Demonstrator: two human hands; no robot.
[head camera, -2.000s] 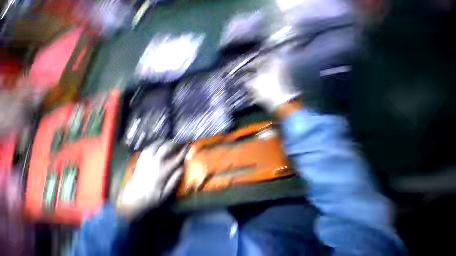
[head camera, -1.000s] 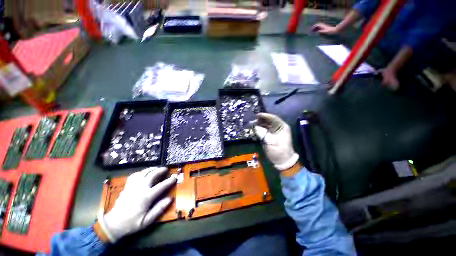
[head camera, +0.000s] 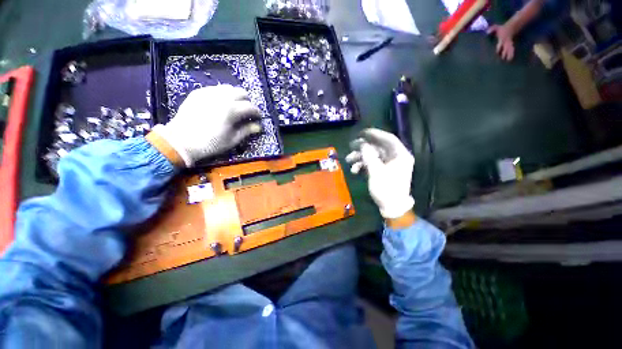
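My left hand (head camera: 217, 124), in a white glove, is over the middle tray of tiny silver screws (head camera: 198, 70), fingers curled down at its right part; its fingertips partly hide what they touch. My right hand (head camera: 386, 167), gloved, is raised just right of the orange fixture (head camera: 283, 204), fingers bent; whether it holds a small piece cannot be told. The fixture lies flat with cut-outs, corner studs and two pale labels. The right tray (head camera: 308, 75) holds mixed silver hardware. The left tray (head camera: 106, 82) holds larger silver pieces, partly behind my left sleeve.
A black electric screwdriver (head camera: 402, 116) with a cable lies right of the trays. A pen (head camera: 374, 49) lies behind it. Plastic bags (head camera: 160, 15) lie at the back. A red mat edge (head camera: 13, 150) is at far left. Another person's hand (head camera: 503, 41) is at upper right.
My left hand has moved from the fixture up to the middle tray. My right hand has moved from the right tray's edge to beside the fixture. The view has shifted down.
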